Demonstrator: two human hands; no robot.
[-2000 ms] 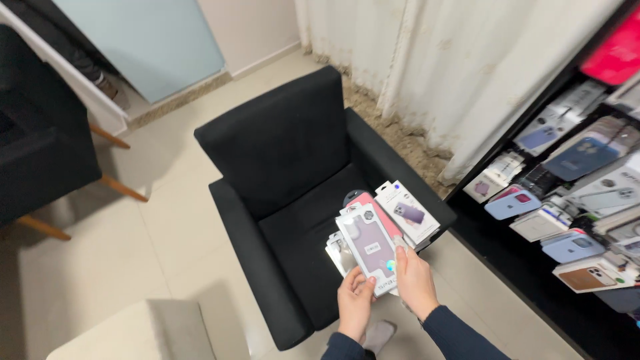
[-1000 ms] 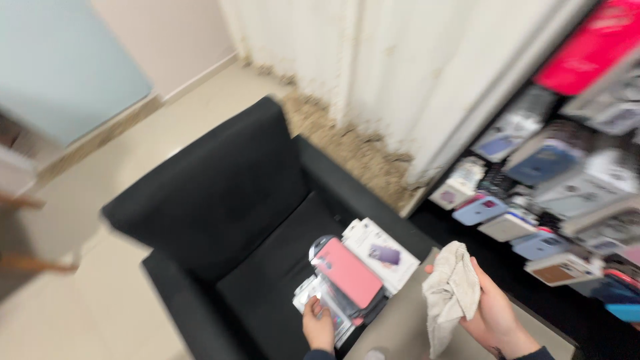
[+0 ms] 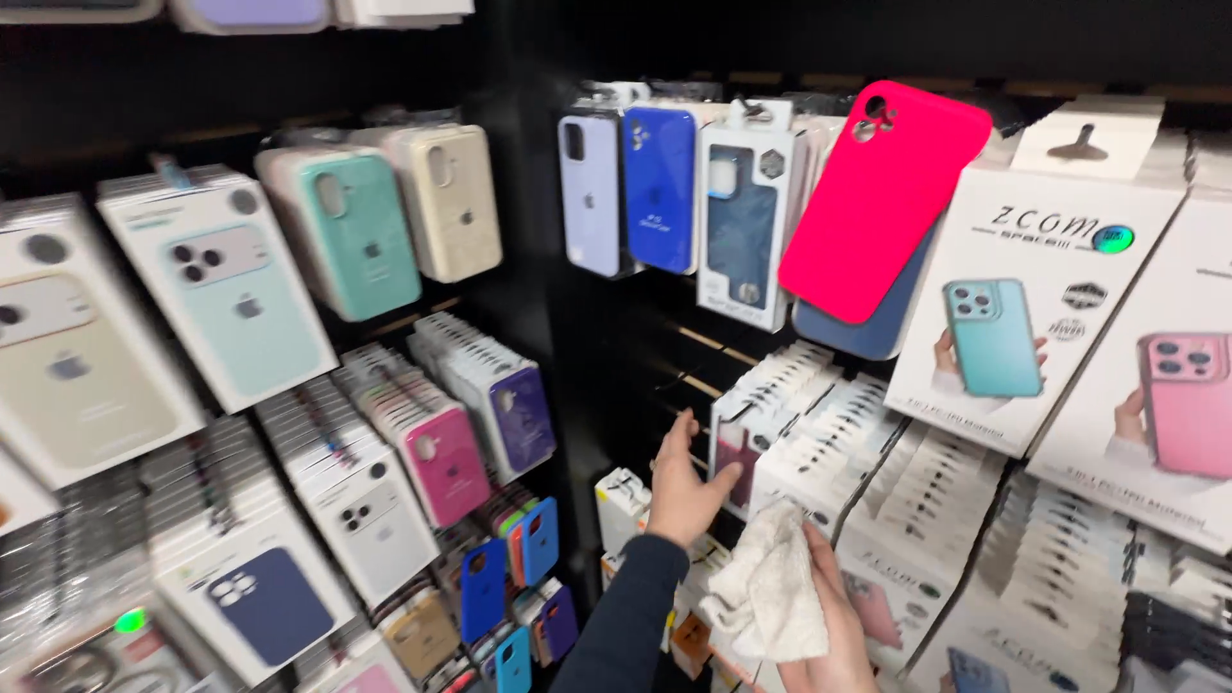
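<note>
My left hand (image 3: 688,486) reaches up with its fingers apart, at the front of a row of boxed phone cases (image 3: 741,452); whether it touches the front box is not clear. My right hand (image 3: 837,611), lower and to the right, holds a crumpled white cloth (image 3: 773,587). Beside the cloth hang white boxes (image 3: 890,577) with a phone case pictured on them. Above the hands hang a bright pink phone case (image 3: 881,207), a blue case (image 3: 660,188) and a white box with a dark window (image 3: 746,221).
Hanging rows of boxed and loose phone cases line the left wall, among them a teal case (image 3: 361,236) and a magenta case (image 3: 449,472). Large white boxes (image 3: 1035,289) jut out at the right. Bare metal hooks (image 3: 703,385) stick out from the black panel in the corner.
The view has swung from the black armchair to the wall display. My left hand, earlier at the cases on the seat, is now raised at the display. The cloth appears in my right hand since one second ago.
</note>
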